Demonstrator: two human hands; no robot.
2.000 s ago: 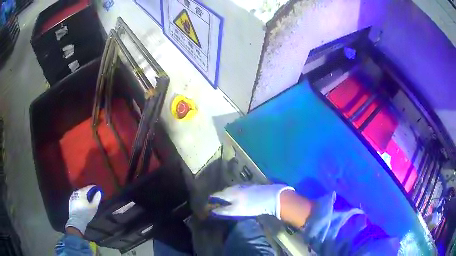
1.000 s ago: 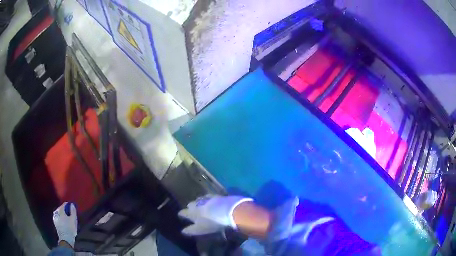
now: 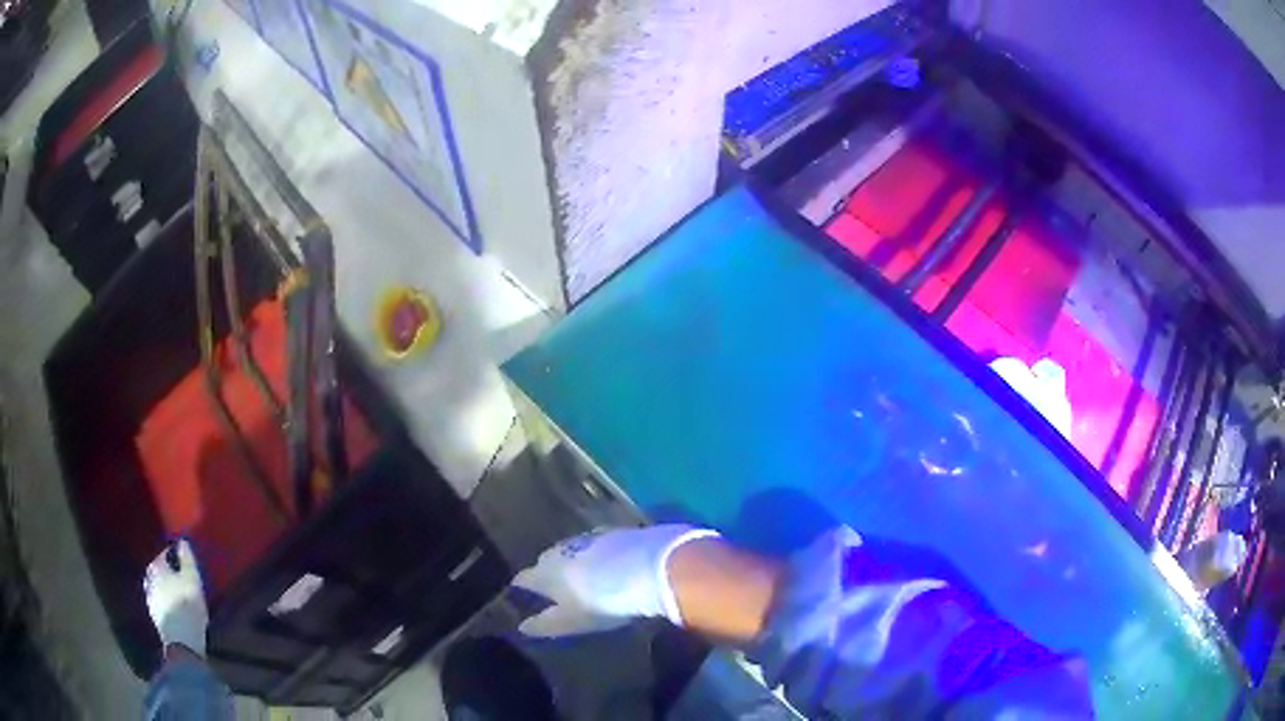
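Observation:
The black bin (image 3: 338, 599) stands at the left, with a flat red area (image 3: 197, 458) inside it. A tubular metal frame (image 3: 317, 380) stands in the bin, leaning at its right side. My left hand (image 3: 176, 599), in a white glove with a dark patch, is at the bin's near left rim; its fingers look curled, and whether it grips the rim is unclear. My right hand (image 3: 599, 578), in a white glove, is over my lap beside the teal tabletop (image 3: 705, 366). Its fingertips are blurred and I see nothing clearly held.
A red emergency stop button (image 3: 407, 323) on a yellow base sits on the pale surface right of the bin. More stacked black bins (image 3: 120, 183) stand at the upper left. A lit machine bay (image 3: 1015, 282) with dark bars lies behind the tabletop. A warning sheet (image 3: 395, 120) is at the top.
The view has turned right since two seconds ago, so the bin sits further left. My right hand has shifted a little; my left stays at the bin's rim. A bright white patch now shows in the bay.

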